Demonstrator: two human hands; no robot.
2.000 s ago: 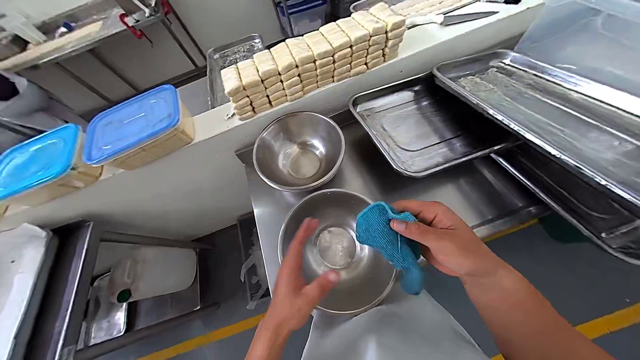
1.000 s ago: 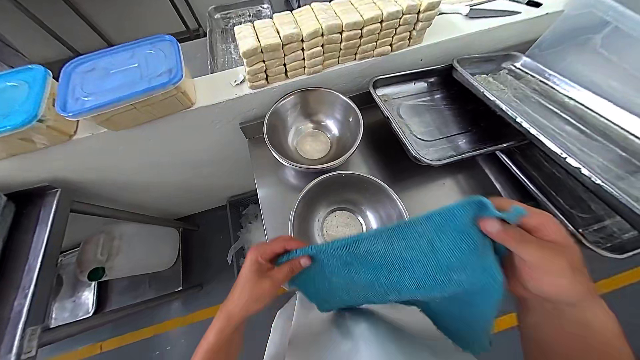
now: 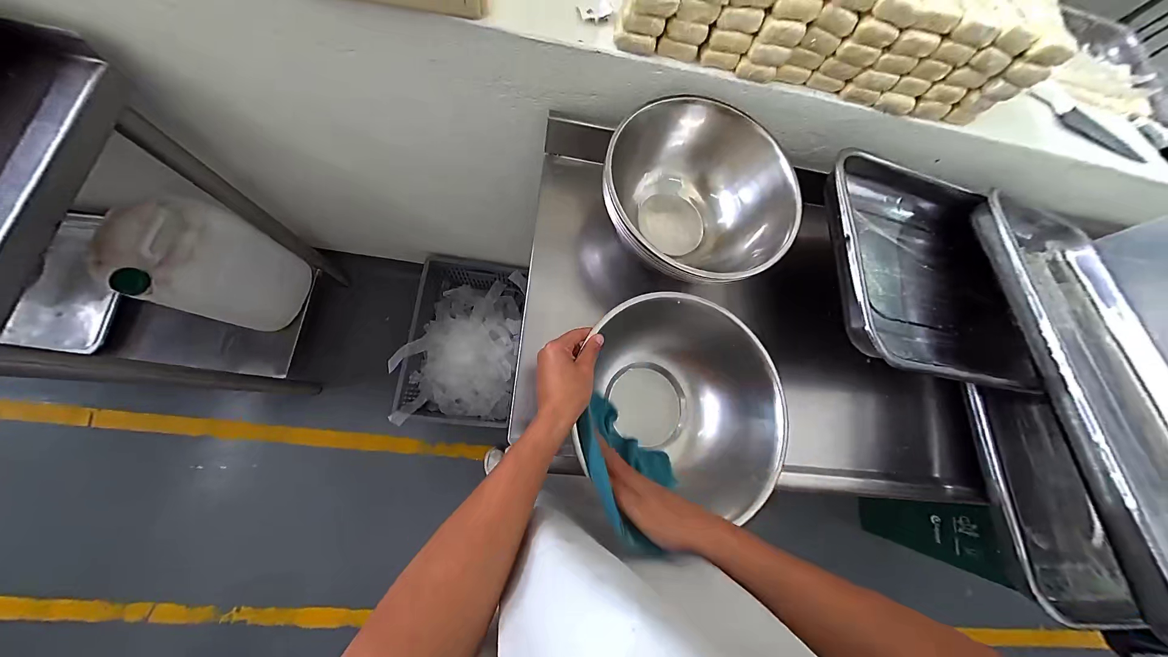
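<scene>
My left hand (image 3: 568,370) grips the left rim of a stainless steel mixing bowl (image 3: 730,401) near the counter's front edge. A teal cloth (image 3: 652,464) lies partly over that rim, with part inside the bowl and part hanging outside. Against it, at the bowl's lower left, is my right hand (image 3: 639,502); its fingers are largely hidden by the cloth. Behind this bowl stands a nested stack of steel bowls (image 3: 703,187).
On the steel counter's (image 3: 830,447) right side lie metal trays (image 3: 940,274), partly overlapping. Rows of stacked dough pieces (image 3: 821,46) line the ledge. Left of the counter, a crate (image 3: 412,356) holds translucent plastic scraps. A plastic jug (image 3: 210,265) rests on a lower shelf.
The cloth, spread between both hands a second ago, is now bunched at the bowl's rim. My left hand has taken hold of the rim. The view has shifted.
</scene>
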